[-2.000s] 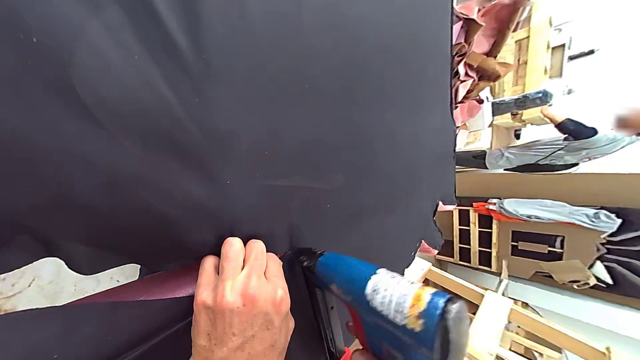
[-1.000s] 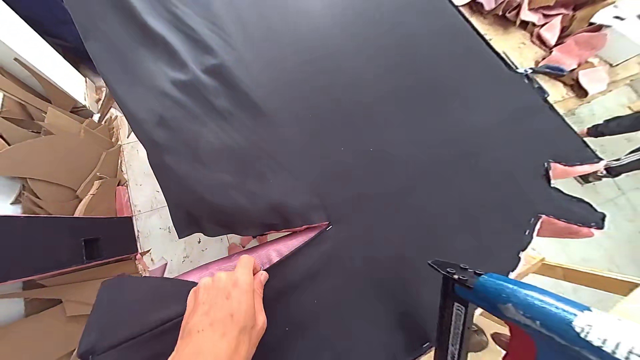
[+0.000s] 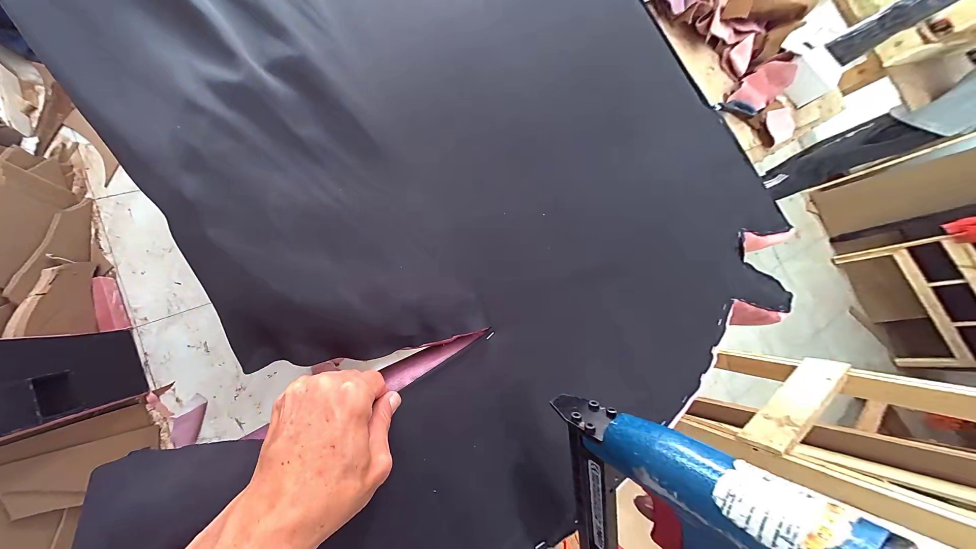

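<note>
Black lining fabric (image 3: 473, 191) stretches over most of the view, with a slit in its lower middle. Pink fabric (image 3: 427, 364) shows inside the slit, and a small staple (image 3: 490, 335) sits at its right tip. My left hand (image 3: 328, 442) pinches the fabric at the slit's lower edge between thumb and fingers. At the lower right is a blue pneumatic staple gun (image 3: 663, 450), its black nose over the black fabric, right of and below the slit's tip. Only a bit of my right hand (image 3: 645, 506) shows at its handle; the rest is hidden behind the tool.
Cardboard pieces (image 3: 57, 229) are piled at the left beside a tiled floor (image 3: 156, 259). Wooden frames (image 3: 808, 412) stand at the lower right. Pink and brown scraps (image 3: 762, 84) lie at the upper right. The black fabric's right edge has stapled, jagged tabs.
The staple gun has moved away from the left hand, off the fabric beside it, to the lower right. The left hand now grips the slit's edge. The view has turned and widened.
</note>
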